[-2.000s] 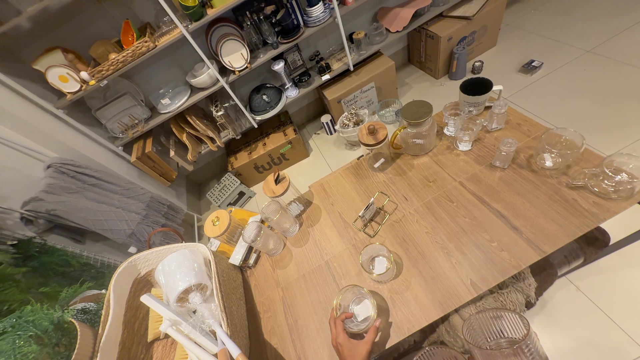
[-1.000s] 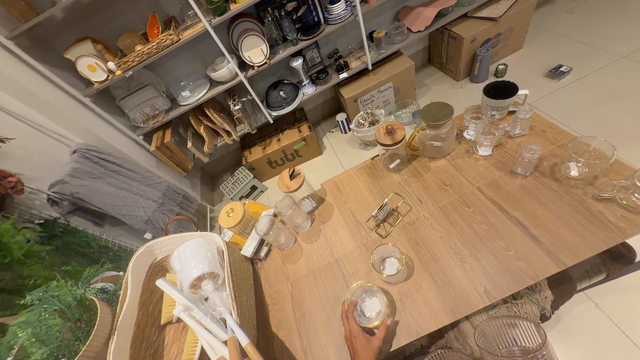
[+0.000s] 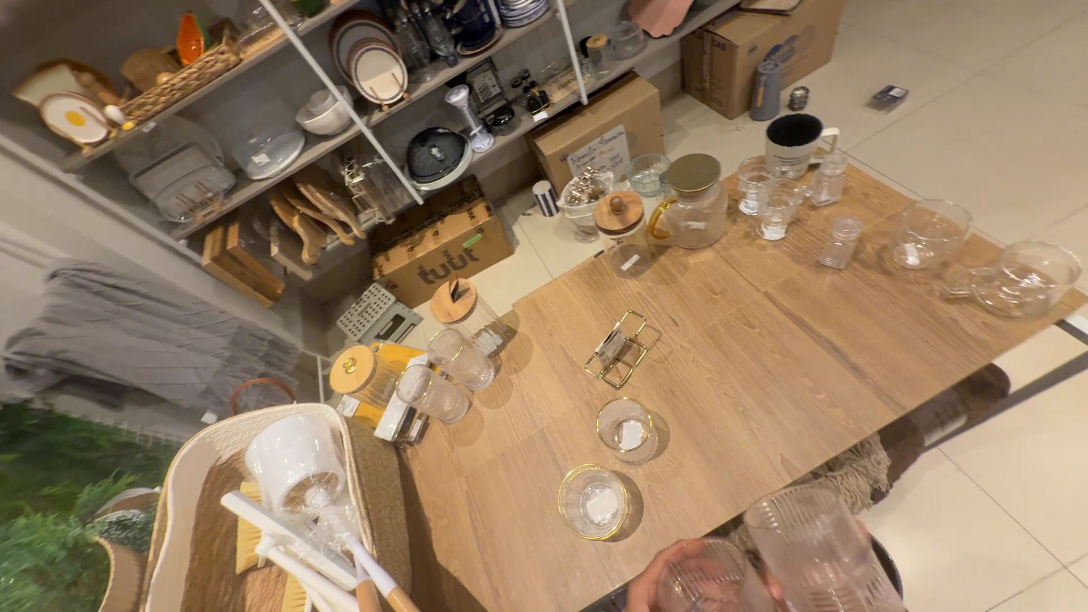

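Observation:
At the bottom edge, my left hand is closed around a ribbed clear glass. Mostly hidden behind a taller ribbed glass vessel, my right hand shows only fingertips, which grip its sides. Two gold-rimmed glasses, one nearer and one farther, stand apart on the wooden table, beyond my left hand. A gold wire holder with a small card is behind them. Two ribbed tumblers stand at the table's left side, near jars with wooden lids.
A woven basket with white-handled brushes stands at the lower left. Along the table's far side are a lidded glass pitcher, a black-and-white mug and glass teapots. Shelves and cardboard boxes lie beyond.
The nearer gold-rimmed glass, held by a hand before, now stands released. Both hands are now at the bottom edge with ribbed glassware, which has been raised into view there.

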